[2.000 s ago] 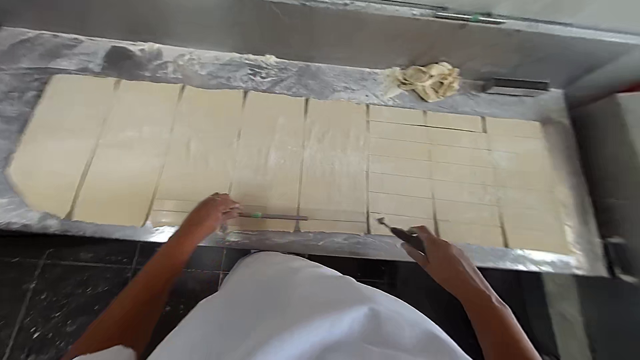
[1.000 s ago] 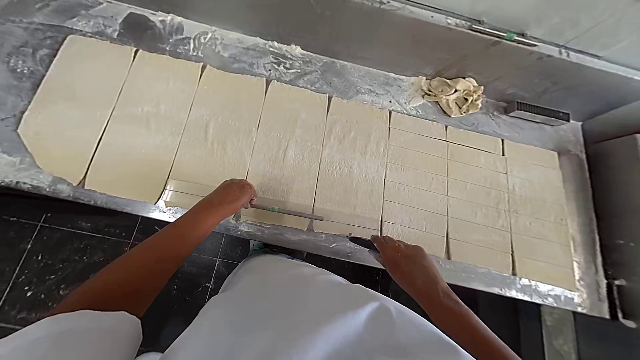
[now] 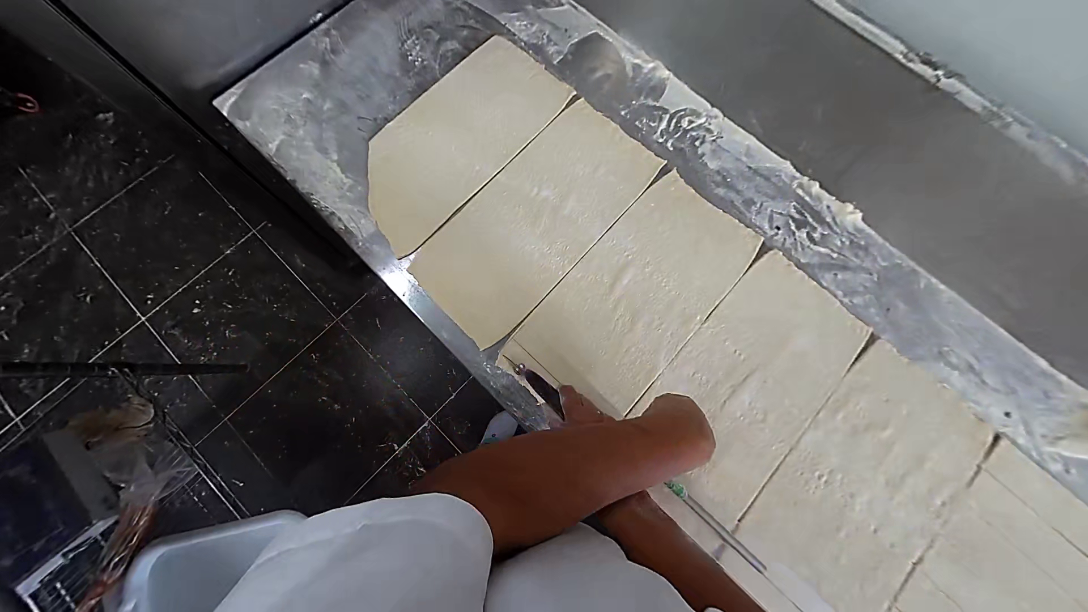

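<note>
Large flat rectangles of rolled dough (image 3: 625,280) lie side by side along the floured metal table (image 3: 306,161). My right hand (image 3: 582,410) grips a small dark-handled cutter (image 3: 540,388), its tip on the near edge of the third dough piece from the far left end. A thin line runs in the dough beside it. Crossing over my right arm, my left forearm leads to my left hand (image 3: 682,429), which is on a clear straightedge with a metal rod (image 3: 722,535) and a green mark. Most of the left fingers are hidden.
A metal wall (image 3: 901,195) runs behind the table. Below the near edge lies a dark tiled floor (image 3: 280,374) dusted with flour. A white plastic bin (image 3: 200,552) and plastic bags (image 3: 144,459) are at lower left.
My right hand has moved left with the cutter, from the straightedge's right end to beyond its left end, passing under my left arm. The view has turned toward the table's left end.
</note>
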